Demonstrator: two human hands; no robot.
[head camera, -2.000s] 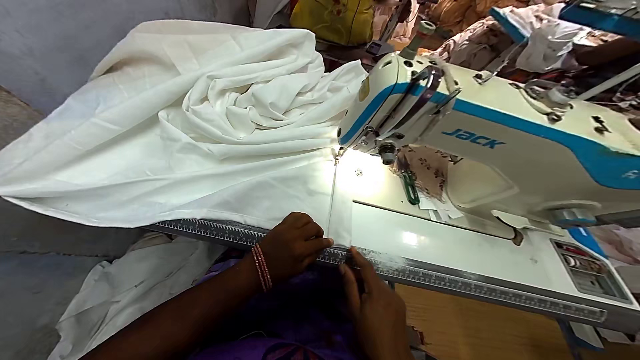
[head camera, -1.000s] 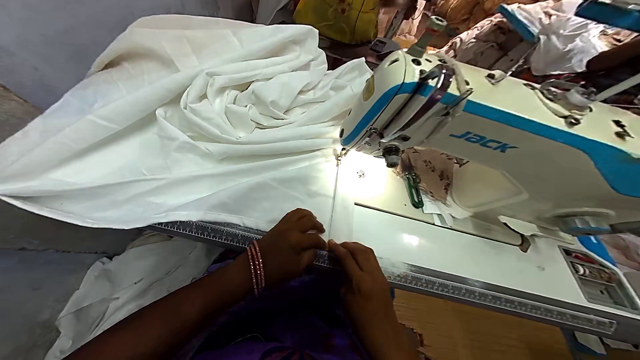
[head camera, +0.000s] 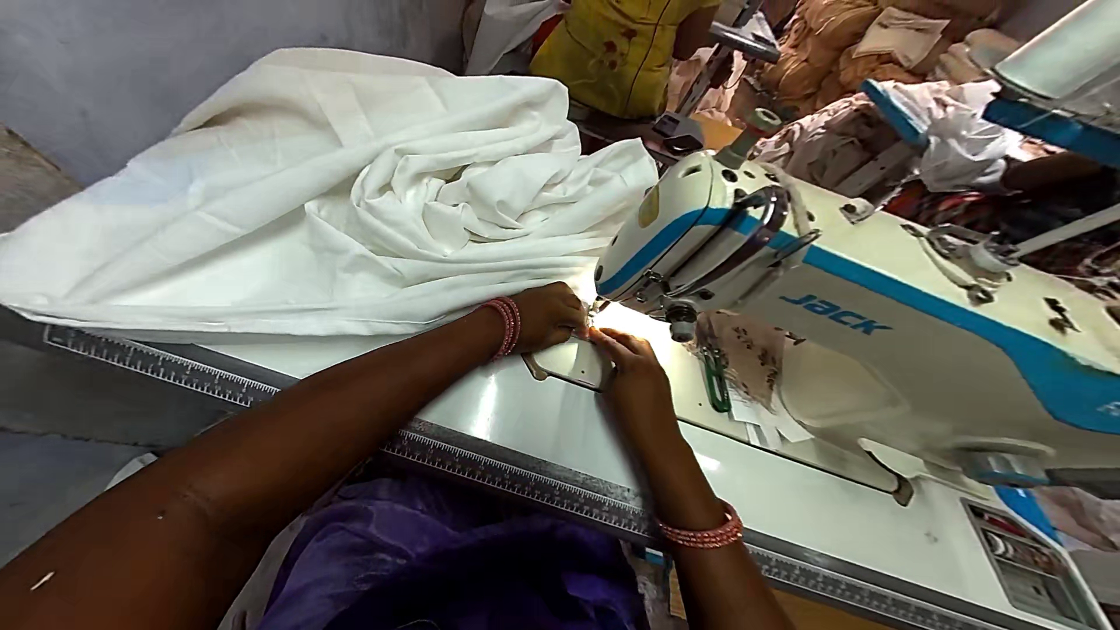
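A large white cloth (head camera: 350, 227) lies bunched over the left of the sewing table (head camera: 472, 411), its hemmed edge running toward the needle area. At the needle of the Jack sewing machine (head camera: 831, 289), my left hand (head camera: 551, 317) grips the end of the cloth with closed fingers. My right hand (head camera: 632, 372) meets it just in front of the presser foot, thumb and fingers pinched together at the cloth's edge. The fingertips of both hands nearly touch under the machine's light; the small piece between them is partly hidden.
Green-handled thread snips (head camera: 716, 381) and a printed fabric scrap (head camera: 744, 350) lie under the machine arm. A ruler strip (head camera: 525, 481) runs along the table's front edge. A person in a yellow garment (head camera: 612, 52) is behind, near heaped fabric (head camera: 840, 52).
Both hands have moved from the table's front edge up to the needle area. The cloth's near edge, earlier reaching the ruler strip beside my hands, has shifted back, baring the table in front of the needle.
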